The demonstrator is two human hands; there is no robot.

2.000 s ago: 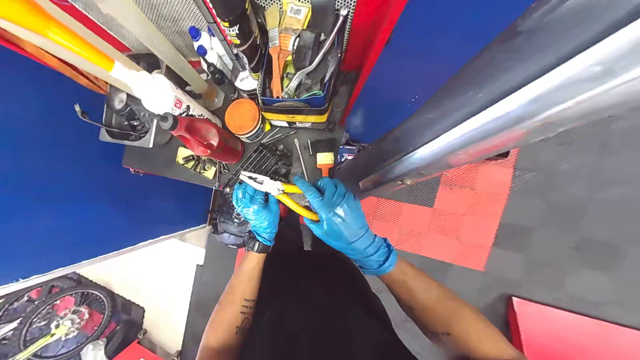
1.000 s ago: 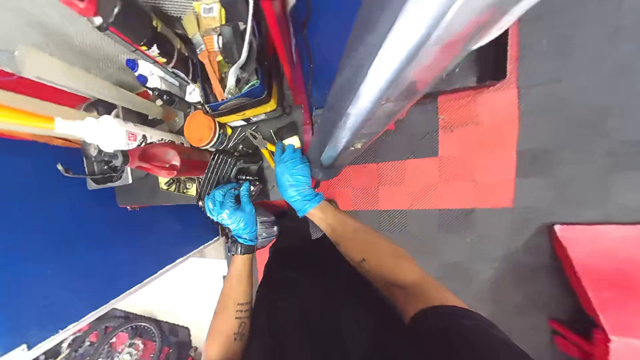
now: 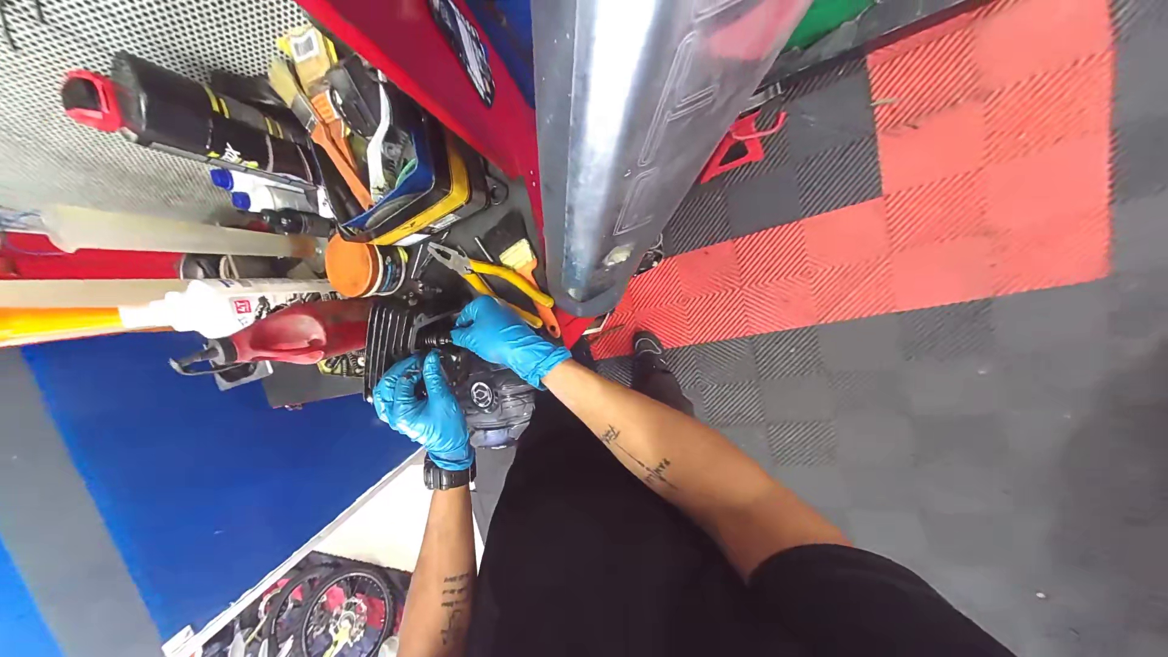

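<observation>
My left hand (image 3: 422, 406), in a blue glove, is at the dark finned engine part (image 3: 388, 339), thumb and fingers curled close together; whether anything is between them cannot be told. Beside it my right hand (image 3: 504, 339), also gloved, has its fingertips at a small dark coiled piece (image 3: 438, 340) on that part. Its grip on the piece is unclear. The pliers with yellow handles (image 3: 493, 276) lie just beyond my right hand, jaws toward the orange-lidded tub (image 3: 354, 266). A paint brush (image 3: 520, 258) lies next to the pliers.
A yellow-and-black toolbox (image 3: 429, 205) with brushes stands behind the tub. A red container (image 3: 306, 333) and a white bottle (image 3: 214, 307) are at the left. A large metal post (image 3: 639, 137) rises close on the right. A shoe (image 3: 648, 345) shows on the tiled floor.
The pliers, in my hands two seconds ago, now lie on the work surface. My right hand has come over to the engine part beside my left. The view has shifted.
</observation>
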